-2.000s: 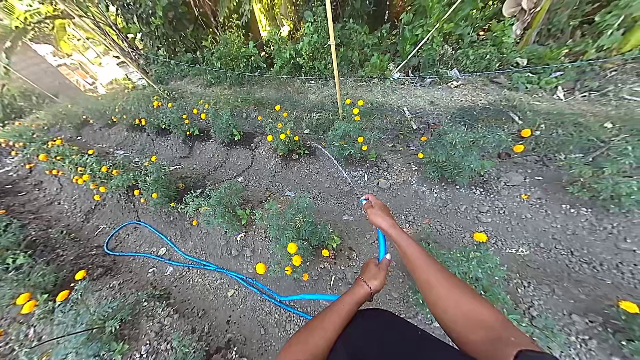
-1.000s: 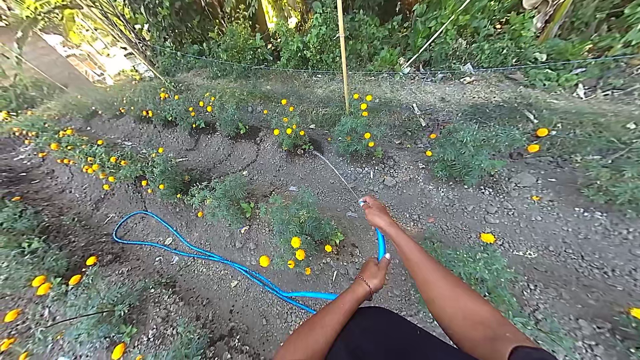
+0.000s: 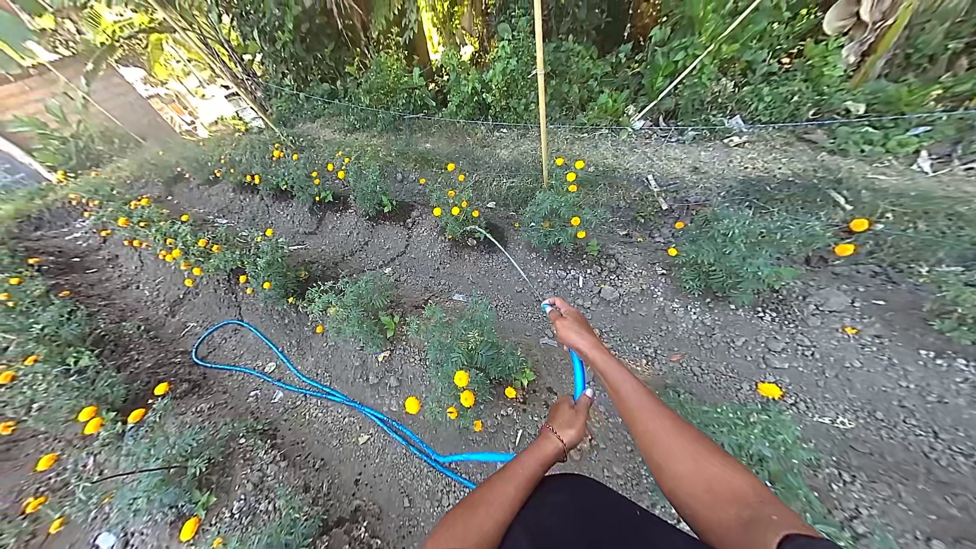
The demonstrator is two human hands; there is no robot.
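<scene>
My right hand [image 3: 573, 326] is closed round the end of a blue garden hose [image 3: 579, 375], with fingers at its mouth. A thin stream of water [image 3: 509, 258] arcs from there up and left to the foot of a marigold plant [image 3: 456, 207] with yellow-orange blooms. Lower down, my left hand [image 3: 568, 423], a thin bracelet at its wrist, grips the same hose. Behind that hand the hose runs left over the soil in a long narrow loop. Another marigold plant [image 3: 471, 343] grows just left of my hands.
Rows of marigolds [image 3: 191, 248] stretch across dry, cracked soil. A bamboo pole [image 3: 541, 91] stands upright beyond them, beside a string line [image 3: 457, 120] in front of dense greenery. A leafy plant [image 3: 743, 248] stands at the right, and more marigolds grow near the lower left.
</scene>
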